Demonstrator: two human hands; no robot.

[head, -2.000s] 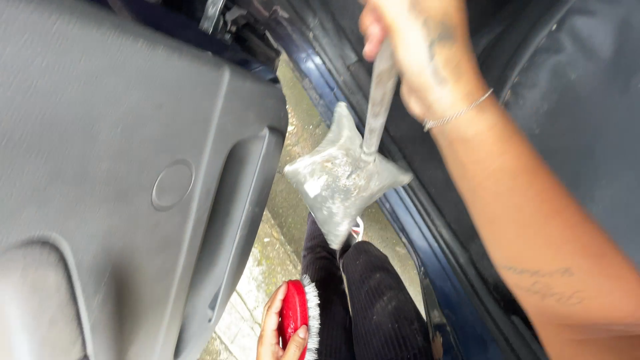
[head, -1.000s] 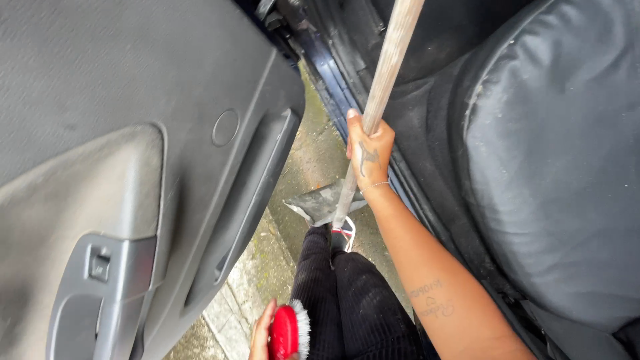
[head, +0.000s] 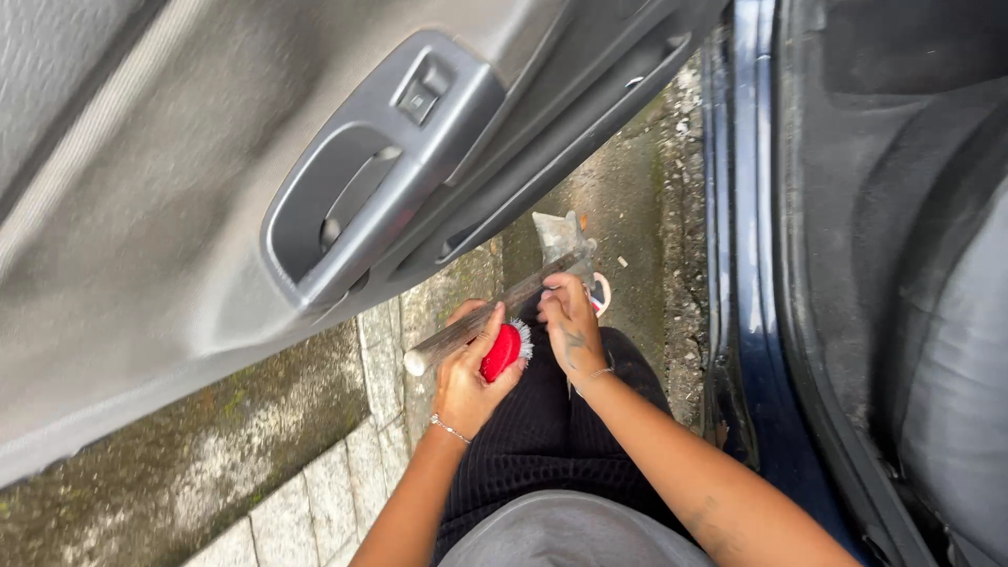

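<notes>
A red scrub brush (head: 501, 353) with pale bristles is in my left hand (head: 470, 378), whose fingers also reach around a wooden handle (head: 453, 339). The handle slants from its pale round end at the lower left up to a grey, flared head (head: 557, 234) near the ground. My right hand (head: 571, 323) is beside the handle's upper part, fingers curled; whether they grip it is unclear. A shoe shows partly behind the right hand.
An open car door with grey trim (head: 465, 157) spans the left and top. The dark blue door sill (head: 756, 339) and a grey seat (head: 965, 370) are at the right. Wet concrete ground and pale paving tiles (head: 287, 512) lie below.
The handle, upright in my right hand one second ago, now slants across to my left hand. My left hand, with the red brush, has come up to it. The view has shifted.
</notes>
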